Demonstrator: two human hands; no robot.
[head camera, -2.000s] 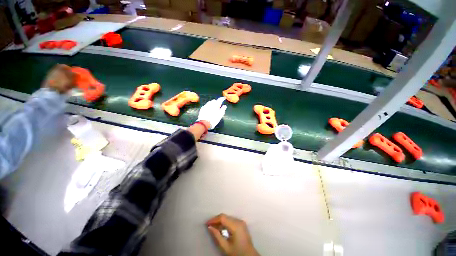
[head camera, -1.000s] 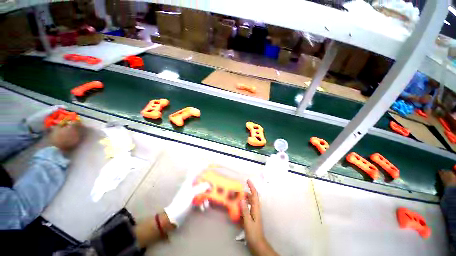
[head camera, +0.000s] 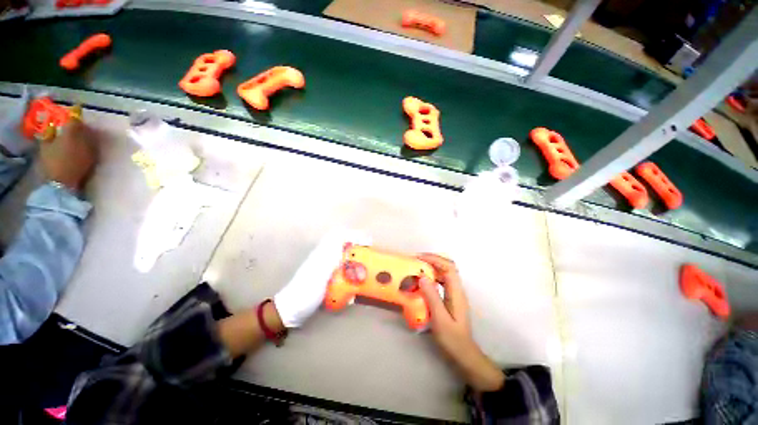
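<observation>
An orange controller shell (head camera: 384, 267) is held level above the bench, its round openings facing me and its two grips pointing towards me. My left hand (head camera: 309, 286), in a white glove, holds its left end. My bare right hand (head camera: 449, 303) holds its right end, with the thumb near the right round opening. A small white bit shows by the right fingers; I cannot tell its shape. The fingertips behind the shell are hidden.
A green conveyor (head camera: 349, 108) with several orange shells crosses beyond the bench (head camera: 291, 207). A white bottle (head camera: 486, 195) with its lid open stands by the metal post (head camera: 648, 137). A crumpled white cloth (head camera: 170, 220) lies left. A neighbour's hand (head camera: 68, 153) holds a shell; another sleeve is at right.
My left hand has come back from the belt and a shell is now between both hands, held steady. The view has tilted down. The left neighbour has taken a shell from the belt.
</observation>
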